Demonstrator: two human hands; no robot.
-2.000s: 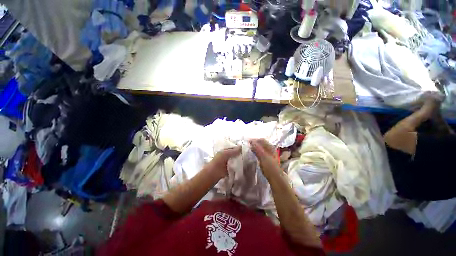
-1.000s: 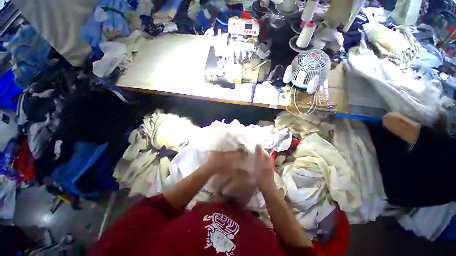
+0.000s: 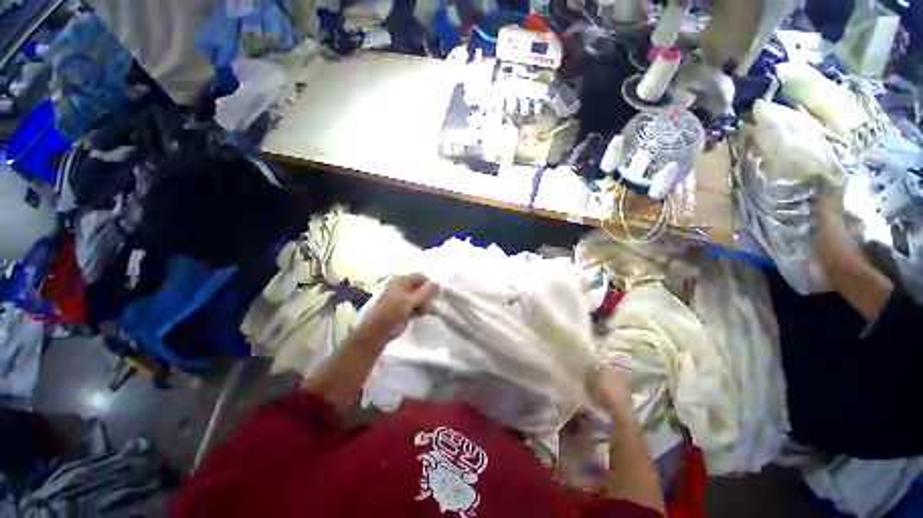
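A limp white garment piece [image 3: 516, 329] is stretched between my hands over the pile, slanting down to the right. My left hand [image 3: 410, 296] grips its upper left end, fingers closed on the cloth. My right hand [image 3: 609, 389] holds its lower right end; this hand is slightly blurred and the cloth partly hides its fingers. Below and around lies a garment pile [image 3: 658, 344] of white and cream cloth. A bundle [image 3: 342, 295] gathered by a dark tie is at its left end.
The wood-edged table [image 3: 354, 111] bears a lit overlock machine [image 3: 511, 111] and a small white fan [image 3: 658, 147] with a looped cord. Thread cones [image 3: 660, 73] stand behind the fan. A coworker in black [image 3: 845, 354] handles white cloth at the right. Blue cloth [image 3: 177, 304] lies left.
My hands have moved apart, the left up and leftward, the right down and rightward, with the white piece now stretched between them. The coworker's arm reaches onto the white cloth.
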